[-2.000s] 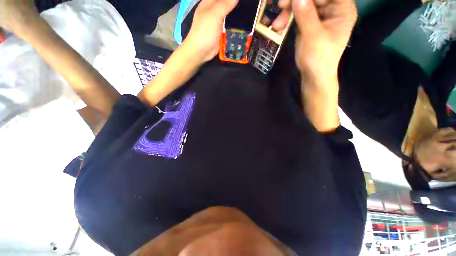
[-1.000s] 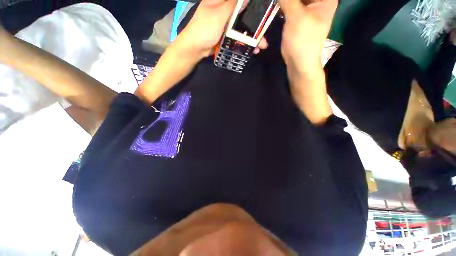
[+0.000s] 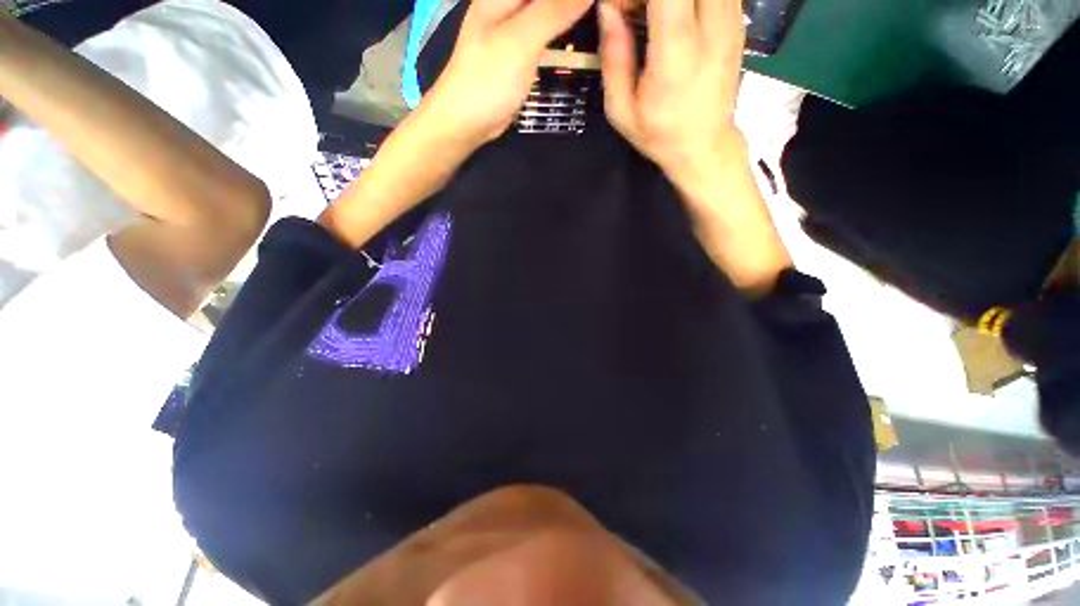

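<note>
A keypad phone unit (image 3: 554,104) is in front of my chest at the top edge of the picture, its rows of keys towards me. A pale gold bar, part of a frame (image 3: 570,58), crosses it just above the keys. My left hand (image 3: 503,59) holds its left side. My right hand (image 3: 673,83) is on its right side, thumb against the unit and fingers bent over its upper part. The hands and the picture's edge hide the upper part of the unit.
A green surface (image 3: 876,50) lies at the upper right, with a dark tray (image 3: 770,21) at its near end and a clear bag of pale strips (image 3: 1010,33). Another person's bare arm (image 3: 130,136) is on the left; a person in black is on the right.
The separate frame, first held beside the red-orange-edged unit, now lies over it; the red-orange edge no longer shows. My hands have come closer together. The neighbour on the right has shifted.
</note>
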